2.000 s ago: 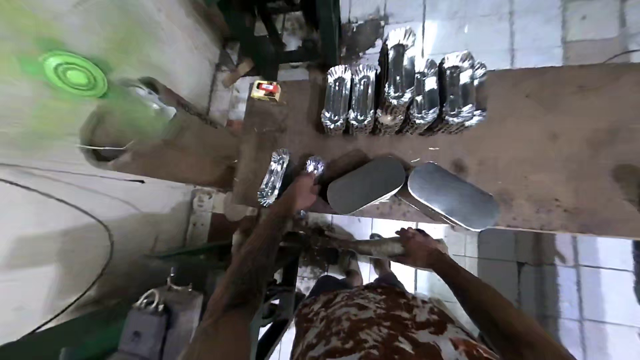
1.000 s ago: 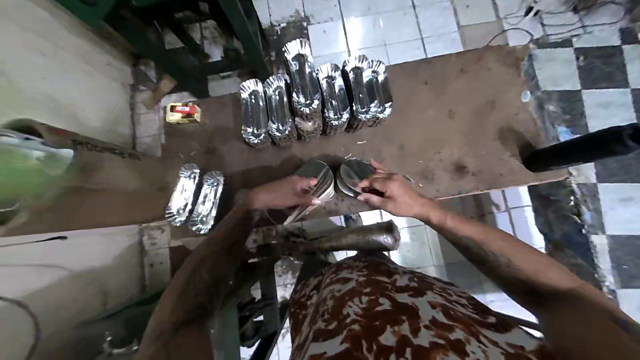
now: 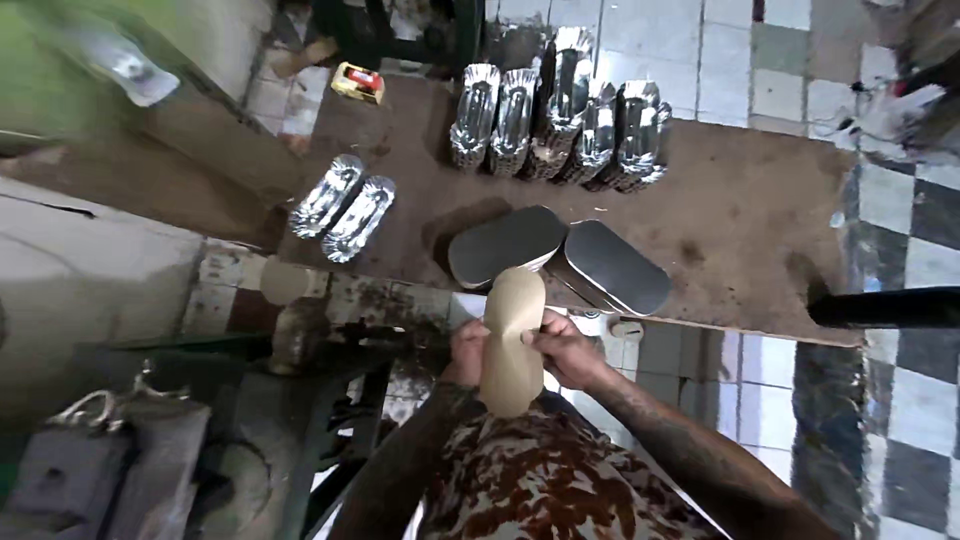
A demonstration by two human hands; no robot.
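Observation:
Both of my hands hold one tan oval sheet [image 3: 513, 345] in front of my body, past the near edge of the bench. My left hand [image 3: 468, 346] grips its left edge; my right hand [image 3: 568, 349] pinches its right side, the thumb on top. The sheet is creased across its middle. Just beyond it, two stacks of dark rounded-end sheets lie on the bench, a left stack [image 3: 504, 247] and a right stack [image 3: 616, 267], their near corners close together. What the sheet is made of, I cannot tell.
Several stacks of fluted silver foil trays [image 3: 514, 112] stand along the far edge of the brown bench [image 3: 742, 217]. Two foil trays [image 3: 358, 219] lie at left. A yellow and red packet [image 3: 358, 82] sits at the far left corner. A black cylindrical object [image 3: 885, 307] juts in from the right.
My hands were at the dark stacks one second ago; now they are nearer my body with the tan sheet between them. The view has shifted.

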